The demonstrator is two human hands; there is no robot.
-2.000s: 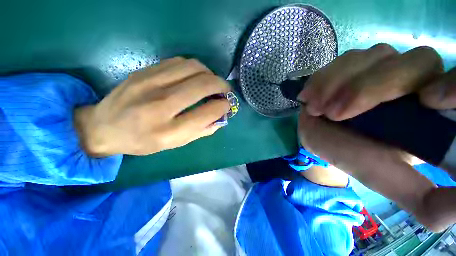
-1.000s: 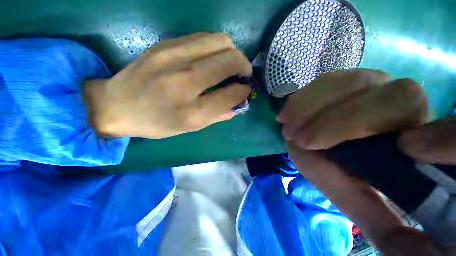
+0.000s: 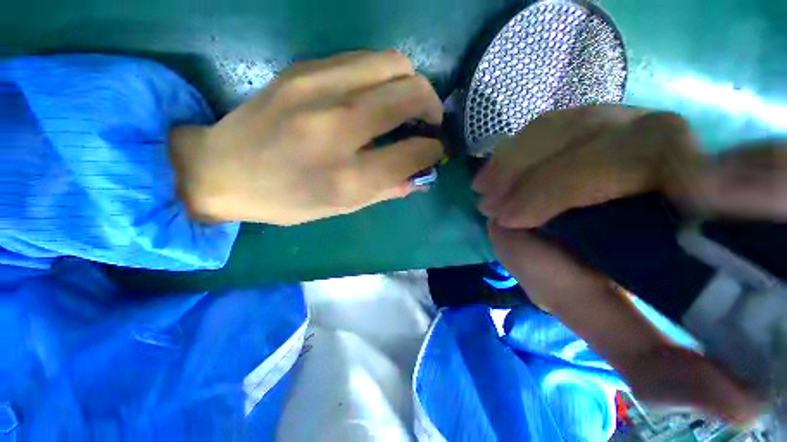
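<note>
My left hand [image 3: 315, 142] pinches a small assembly [image 3: 424, 178] between its fingertips, just left of the screw plate; only a silvery edge and a yellow speck of it show. My right hand [image 3: 587, 173] grips the black handle of the electric screwdriver [image 3: 626, 246], whose grey body runs to the lower right, blurred. The driver's tip is hidden behind my right fingers, so contact with the assembly cannot be told. The round silver screw plate [image 3: 526, 73] lies behind my right hand, with tiny screws on its right side.
The green bench mat [image 3: 345, 246] lies under both hands, with small specks [image 3: 237, 71] at the upper left. A pale tag [image 3: 452, 102] sits at the plate's left edge. Blue smock and pale cloth show below the bench edge. Red and metallic items show at lower right.
Since the first frame, my right hand and the driver have moved off the plate's holes to its near side. My left hand has moved right, nearer to them. The plate appears further up and right.
</note>
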